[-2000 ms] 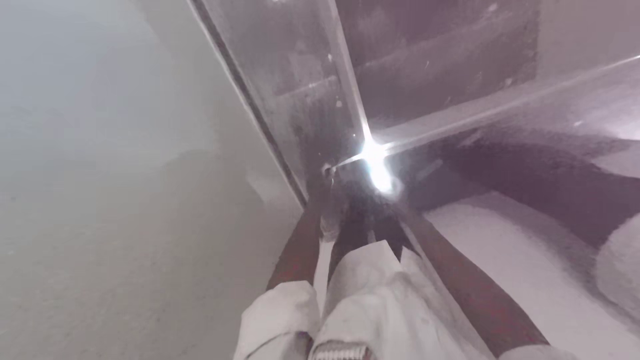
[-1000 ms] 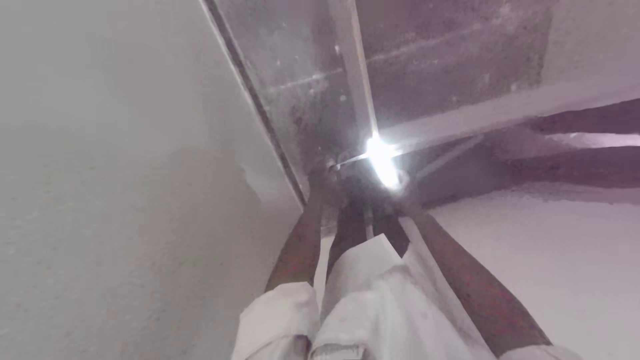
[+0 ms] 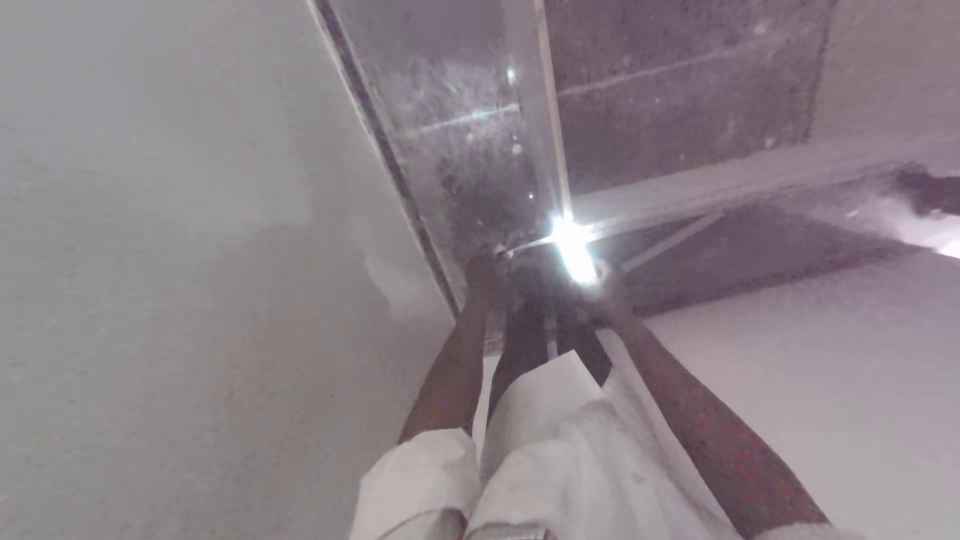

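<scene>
A dazzling white light, like a welding arc (image 3: pixel 571 244), burns at the lower end of a pale metal strip or edge (image 3: pixel 553 112). Just left of it, my left hand (image 3: pixel 487 277) is dim and closed around a thin rod (image 3: pixel 525 246) that points toward the glare. Close below and right of the light is my right hand (image 3: pixel 602 289), its fingers mostly lost in glare and shadow. Whatever it holds cannot be made out. Both forearms reach forward from rolled white sleeves.
A pale, flat surface (image 3: pixel 165 262) fills the left side, bordered by a dark narrow seam (image 3: pixel 390 157). Dark metal-like panels (image 3: pixel 675 90) lie beyond the light. A pale ledge or bar (image 3: pixel 697 195) runs off to the right. White cloth (image 3: pixel 562 450) covers my front.
The dark shapes and bright patches at the far right have shifted. Both hands stay by the light, with no plain change in their hold.
</scene>
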